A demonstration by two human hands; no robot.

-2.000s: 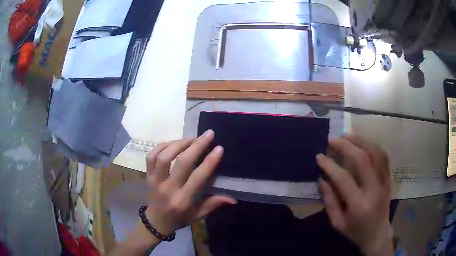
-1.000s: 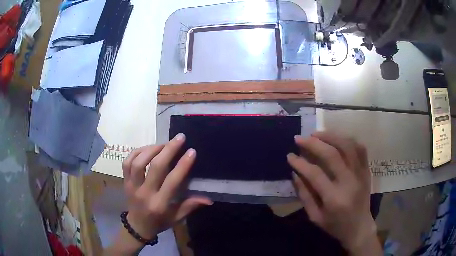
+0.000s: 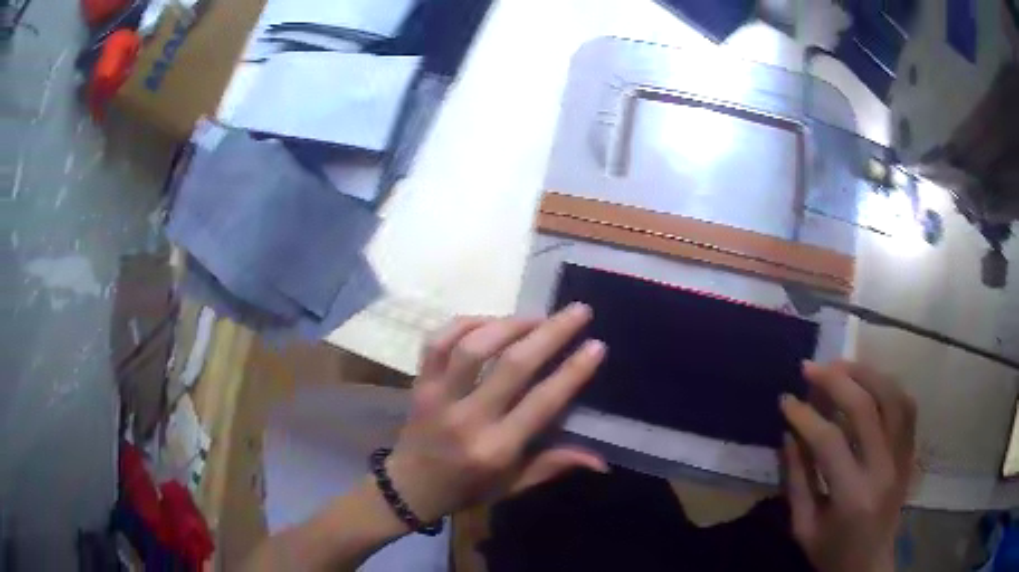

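A black fabric piece [image 3: 687, 352] lies flat on the lower part of the clear grey sewing template [image 3: 715, 78]. A thin red line shows along its top edge. A brown guide strip [image 3: 693, 241] crosses the template above it. My left hand [image 3: 492, 402] rests with two fingertips on the fabric's left end, thumb at the template's near edge. My right hand [image 3: 855, 458] has its fingertips on the fabric's right end. Neither hand clasps the fabric visibly; it lies flat under the fingertips. The upper outline [image 3: 626, 134] of the template holds no dark fabric.
The sewing machine head [image 3: 961, 123] is at upper right, with the bright needle area beside the template. Stacked fabric pieces [image 3: 324, 101] and loose grey-blue pieces [image 3: 268, 229] lie at left. A cardboard box [image 3: 179, 62] is at upper left.
The view has turned and shifted left, so the template appears tilted and further right. The fabric and both hands keep about the same places on the template.
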